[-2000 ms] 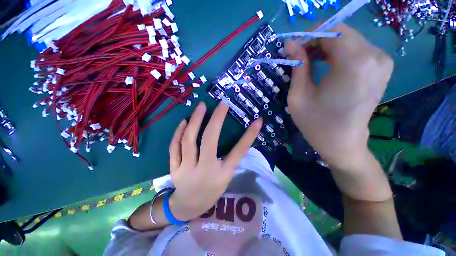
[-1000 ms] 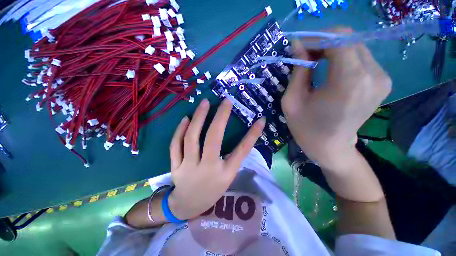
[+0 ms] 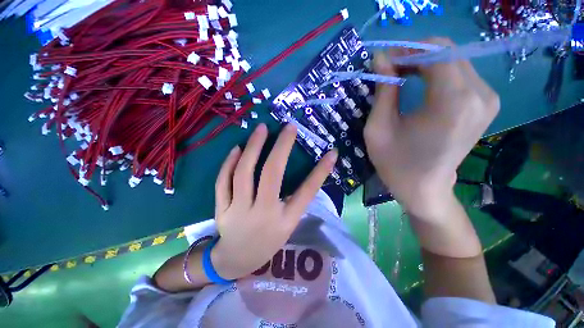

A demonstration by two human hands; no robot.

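Note:
A dark circuit board panel (image 3: 333,109) with silver and white parts lies tilted on the bench. Several pale flat cables stand out from it, one short flat cable (image 3: 368,77) near its middle. My left hand (image 3: 259,189) is spread, its fingertips on the panel's lower left edge, holding nothing. My right hand (image 3: 429,122) is over the panel's right side, thumb and fingers closed on a long flat ribbon cable (image 3: 506,48) that runs off to the right. The tips of some right fingers are blurred, and that hand hides part of the panel.
A large pile of red cables (image 3: 147,96) with white plugs lies left. A white flat cable stack (image 3: 61,16) is at the top left, a white-blue bunch (image 3: 406,9) beyond the panel, and tangled red wires (image 3: 519,19) at the top right. The bench edge has yellow-black tape (image 3: 137,245).
The long flat cable in my right hand has swung from pointing up and right to lying nearly level rightward. My left hand stays on the panel's edge.

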